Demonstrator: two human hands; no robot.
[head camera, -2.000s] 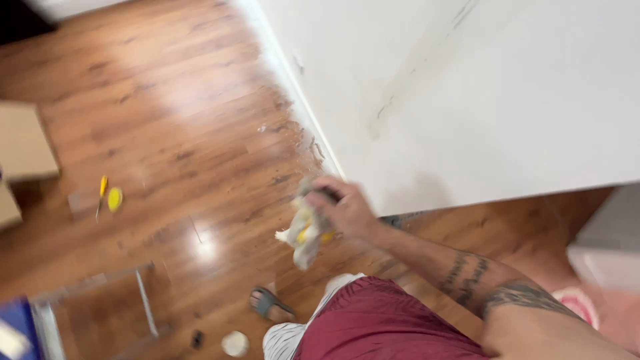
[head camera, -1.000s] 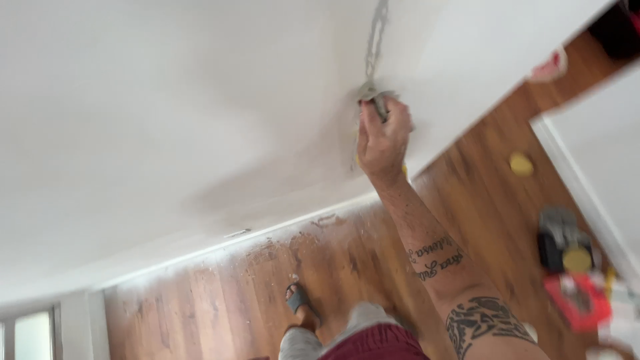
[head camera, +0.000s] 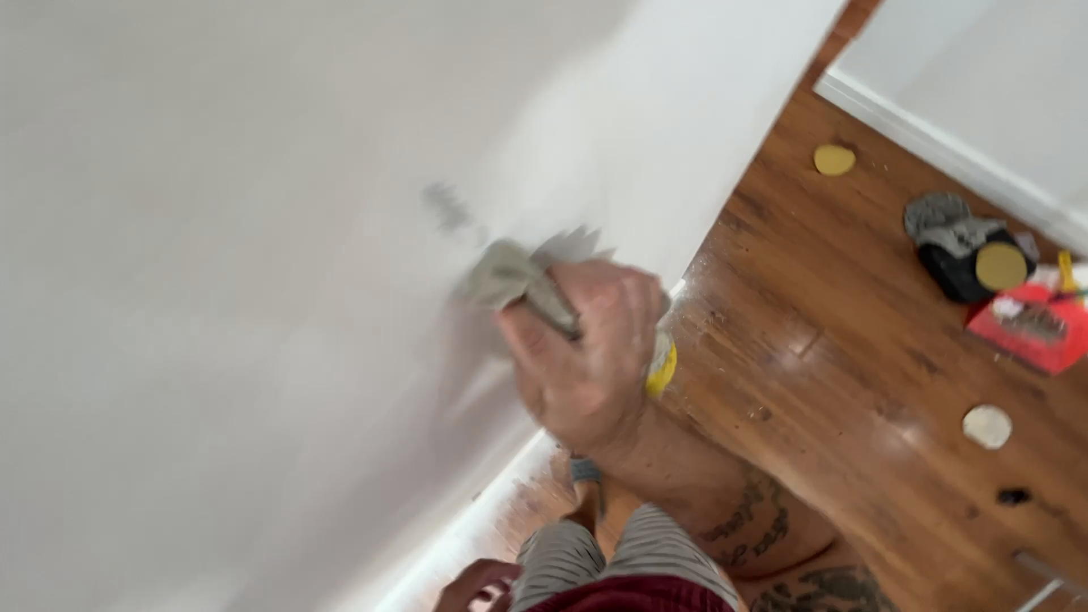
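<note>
My right hand (head camera: 586, 357) is shut on a crumpled grey-beige rag (head camera: 507, 276), which appears pressed to the white wall (head camera: 255, 255). A blurred grey smudge (head camera: 446, 206) lies on the wall just up and left of the rag, and jagged grey marks (head camera: 574, 245) show above the knuckles. Behind the heel of this hand a white and yellow thing (head camera: 661, 365) peeks out; whether it is held I cannot tell. My left hand (head camera: 480, 586) is low at the bottom edge, beside the striped shorts, with curled fingers; most of it is out of frame.
Round pads, one yellow (head camera: 834, 160) and one whitish (head camera: 987, 427), lie on the wood floor (head camera: 790, 408). A grey and black bundle (head camera: 956, 246) with a yellow disc sits by a red container (head camera: 1037, 327). White baseboard (head camera: 476, 501) edges the wall; another wall stands upper right.
Two seconds ago my right hand held the rag over the floor, clear of the wall; one second ago it was at a grey streak on the wall. My left hand has come into view. The view has swung strongly.
</note>
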